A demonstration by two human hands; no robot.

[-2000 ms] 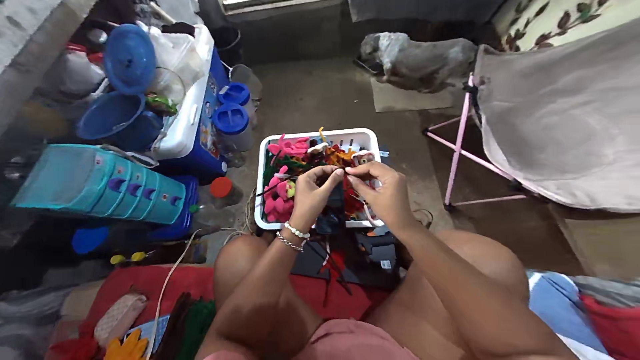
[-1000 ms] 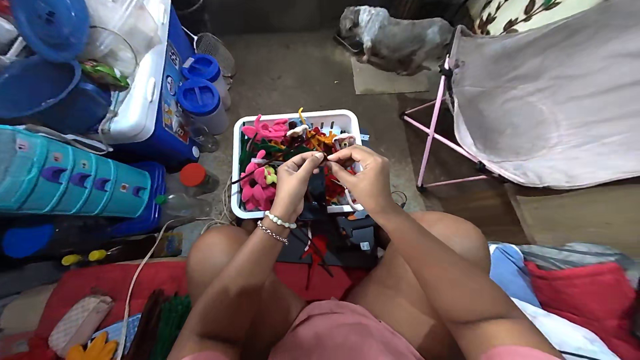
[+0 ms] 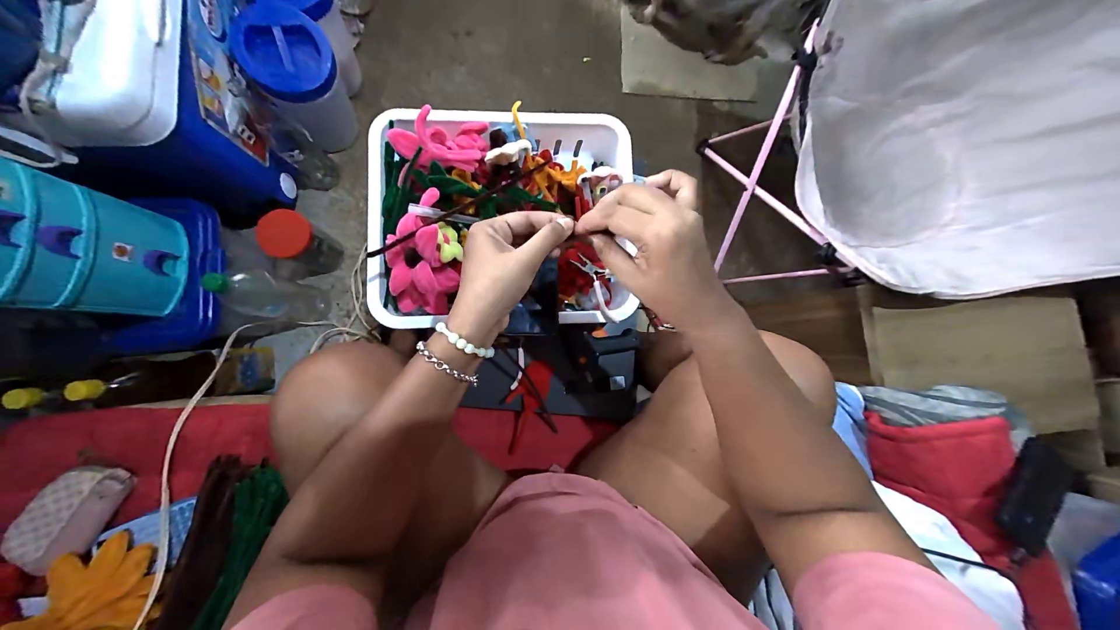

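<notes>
My left hand (image 3: 512,254) and my right hand (image 3: 647,236) meet fingertip to fingertip above a white plastic basket (image 3: 378,289). Between them they pinch a thin dark brown pipe cleaner (image 3: 429,229), whose long end runs out to the left over the basket. Pink pipe-cleaner flowers (image 3: 424,271), green stems and orange pieces fill the basket. A pair of pliers (image 3: 595,269) lies at its right front, below my right hand. What exactly the fingertips press on is too small to tell. Red and black stems (image 3: 528,398) lie on a dark surface between my knees.
At left stand a teal drawer unit (image 3: 96,236), a blue cooler (image 3: 210,114), blue-lidded containers (image 3: 284,52) and bottles (image 3: 262,296). A pink-framed folding chair (image 3: 945,140) stands at right; an animal (image 3: 726,26) lies at the top. Pipe-cleaner bundles (image 3: 249,516) rest at lower left.
The view has moved closer to the basket. Both hands stay together over it, and the brown pipe cleaner now shows plainly, stretching to the left.
</notes>
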